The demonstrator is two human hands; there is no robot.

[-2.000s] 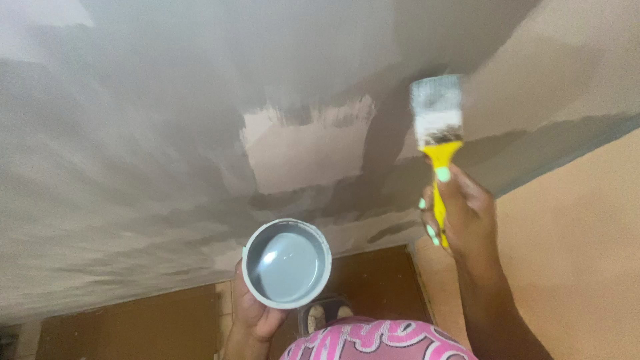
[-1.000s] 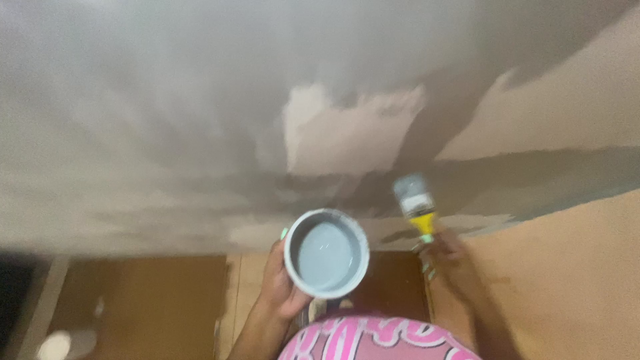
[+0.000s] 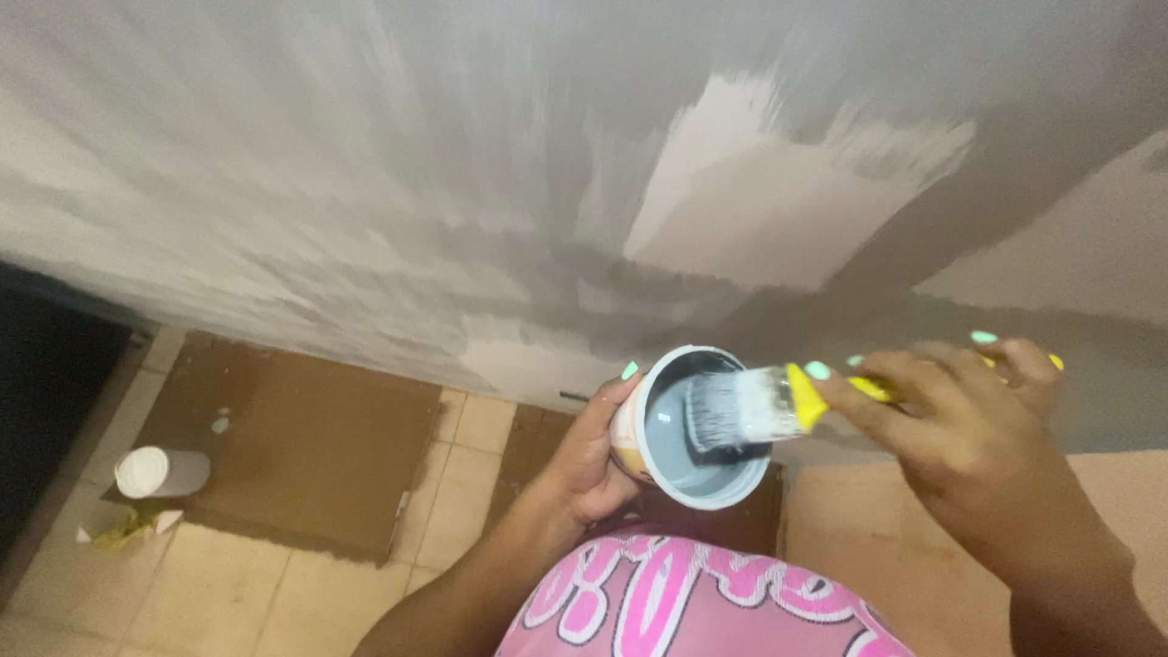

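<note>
My left hand [image 3: 602,456] grips a round tub [image 3: 630,429] of grey-blue paint [image 3: 675,465] from its left side, the open top facing me. In my right hand [image 3: 958,429] is a paintbrush with a yellow handle [image 3: 808,397]. Its paint-coated bristles [image 3: 716,411] are at the tub's mouth, over the paint; whether their tips touch it I cannot tell. Beyond both hands stands a wall [image 3: 511,164] streaked with grey paint, with a pale pinkish patch [image 3: 776,210] of irregular outline above the tub.
Brown cardboard sheets [image 3: 310,447] lie on the tiled floor [image 3: 228,584] along the wall's foot. A white cylindrical container [image 3: 164,473] is at the left, beside a yellowish crumpled scrap [image 3: 128,529]. A dark area [image 3: 46,392] borders the floor at far left.
The brush was up against the wall two seconds ago, then lower and right of the tub; now my right hand has brought it to the tub's mouth. The tub is more tilted.
</note>
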